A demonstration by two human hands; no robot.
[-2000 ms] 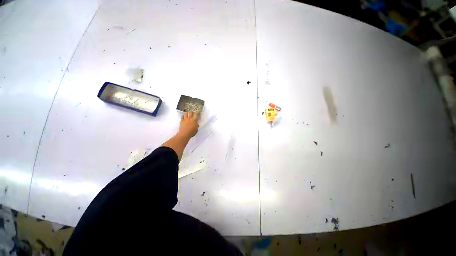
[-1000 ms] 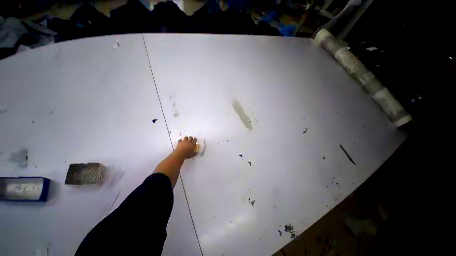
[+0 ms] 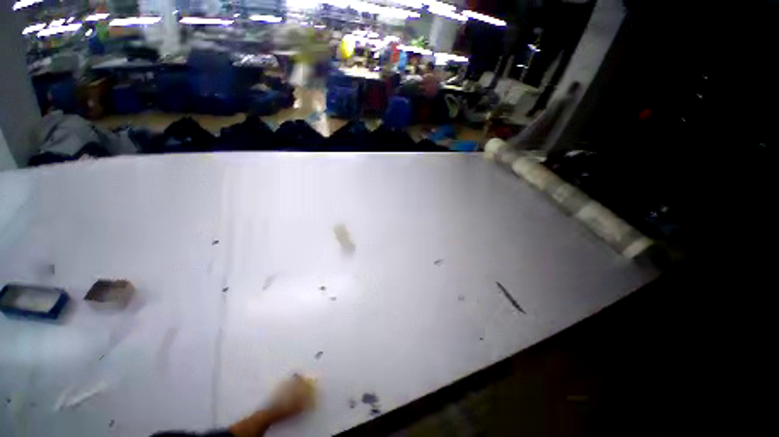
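My left hand is low in the picture, blurred, over the white table near its front edge. A small yellowish piece shows at its fingertips; the hand seems closed on it, though blur hides the exact grip. My right hand is not in view. A blue-edged tray with a pale inside lies on the table at the left. A grey-brown block lies just right of the tray, apart from it.
Dark specks and a thin dark strip lie on the table. A pale wrapped roll lies along the right end. Pale scraps lie at lower left. Dark fabric heaps are behind the far edge, with blurred workstations beyond.
The view has tilted up and turned right. My left hand moved from the block to the yellow-and-red piece, covered it, and is now nearer the front edge; the piece's former spot is bare.
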